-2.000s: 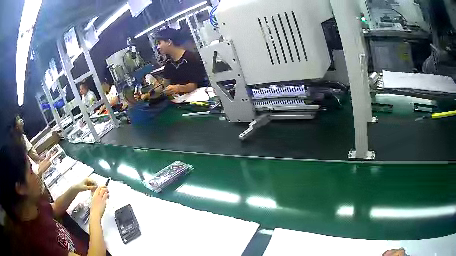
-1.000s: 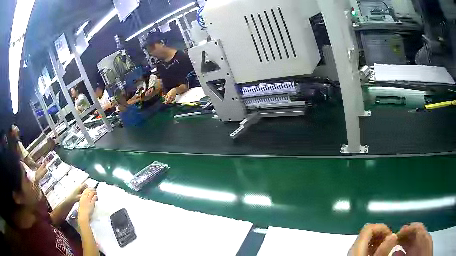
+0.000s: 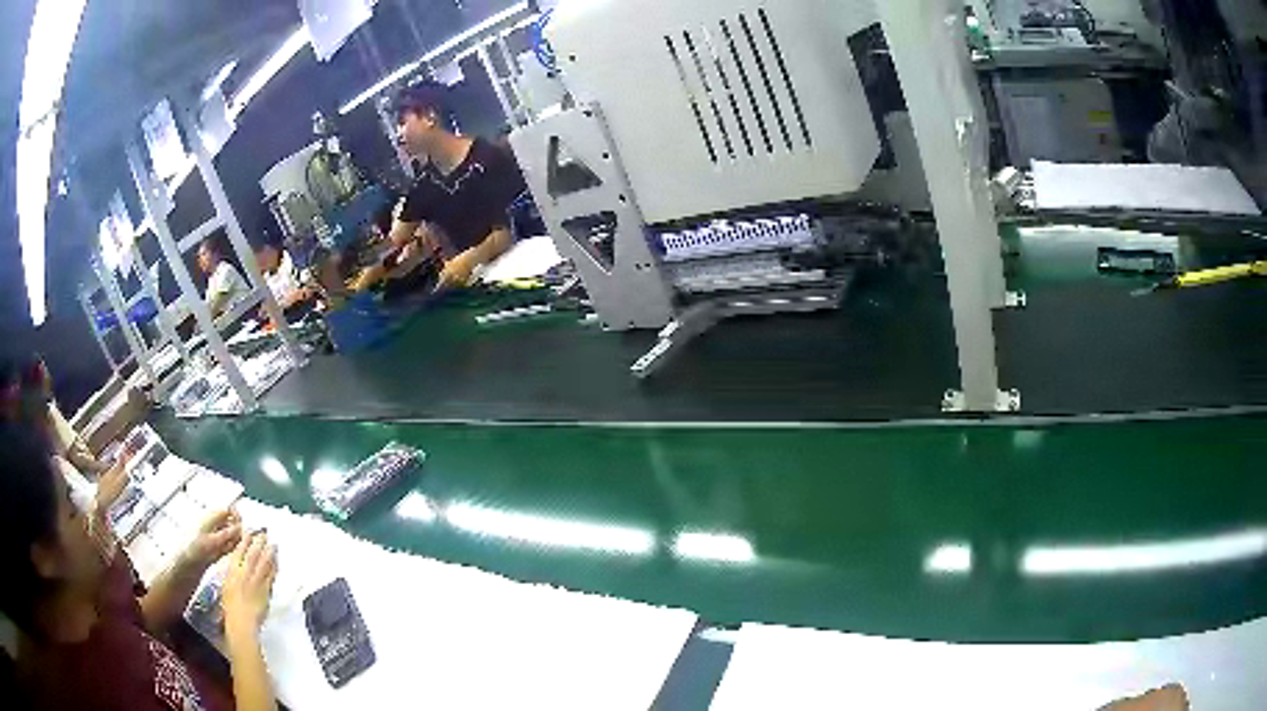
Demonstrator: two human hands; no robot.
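Only a small part of one of my hands (image 3: 1150,699) shows, at the bottom right edge over the white mat (image 3: 862,674). The picture's edge cuts it off. I cannot tell which hand it is or whether it holds anything. My other hand is not in view. A dark phone-shaped frame (image 3: 338,632) lies flat on the neighbouring white mat (image 3: 486,639), left of mine. A glossy bagged packet of phone parts (image 3: 370,481) lies on the green belt (image 3: 834,486).
A worker in dark red (image 3: 97,639) sits at the left, hands raised over the mat. Another worker in black (image 3: 466,181) is across the belt. A grey-white machine (image 3: 736,97) and metal post (image 3: 952,208) stand beyond it. A yellow-handled tool (image 3: 1223,274) lies far right.
Two of my hands showed close together at the bottom right a second ago; now only part of one shows. The packet on the belt has shifted left in view.
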